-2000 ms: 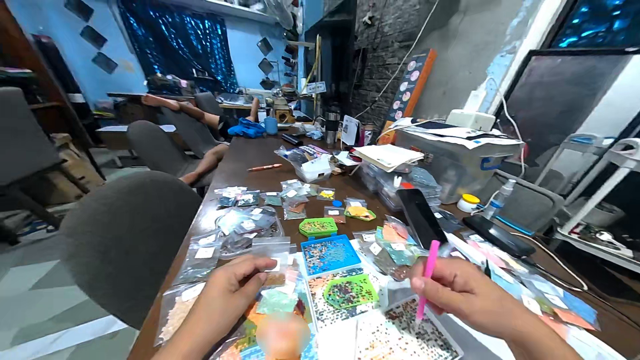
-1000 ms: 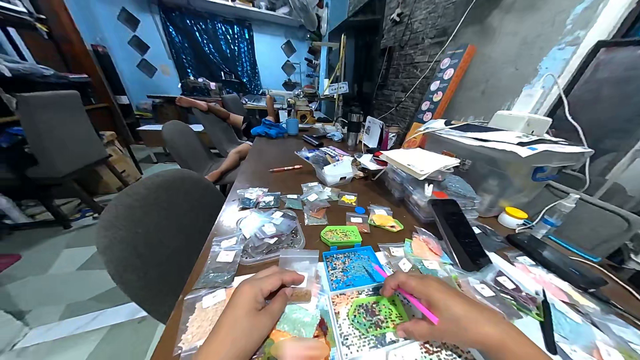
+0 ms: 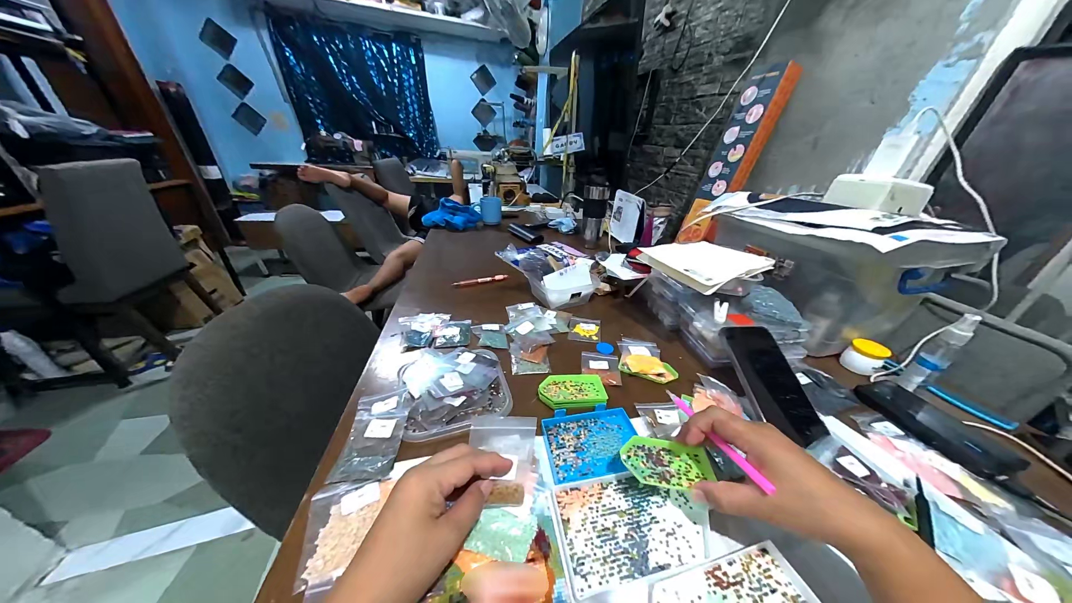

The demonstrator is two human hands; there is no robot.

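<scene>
My left hand (image 3: pixel 440 511) has its thumb and index finger at a small clear zip bag (image 3: pixel 507 494) of brown beads; whether it grips the bag is unclear. Between my right hand's (image 3: pixel 749 465) fingers are a green tray (image 3: pixel 666 462) of mixed beads and a pink pen-like tool (image 3: pixel 729 452). The green tray overlaps a blue bead tray (image 3: pixel 586 444) and a white compartment tray (image 3: pixel 628 536) of sorted beads. Another white tray (image 3: pixel 737 578) with mixed beads is at the bottom edge. Below my left fingers lies a bag (image 3: pixel 501 534) of pale green beads.
Farther back are a stack of green trays (image 3: pixel 573 391), a clear tub (image 3: pixel 456 398) of bags and a red pen (image 3: pixel 480 280). A black phone (image 3: pixel 772 381) leans at right, near a large plastic bin (image 3: pixel 829 276). A chair (image 3: pixel 272 402) flanks the table; another person's legs (image 3: pixel 389 272) rest on chairs beyond.
My right hand has left the lower-right white tray and taken hold of the green tray, which has moved up and right from over the white compartment tray. The pink tool has gone from upright to slanted.
</scene>
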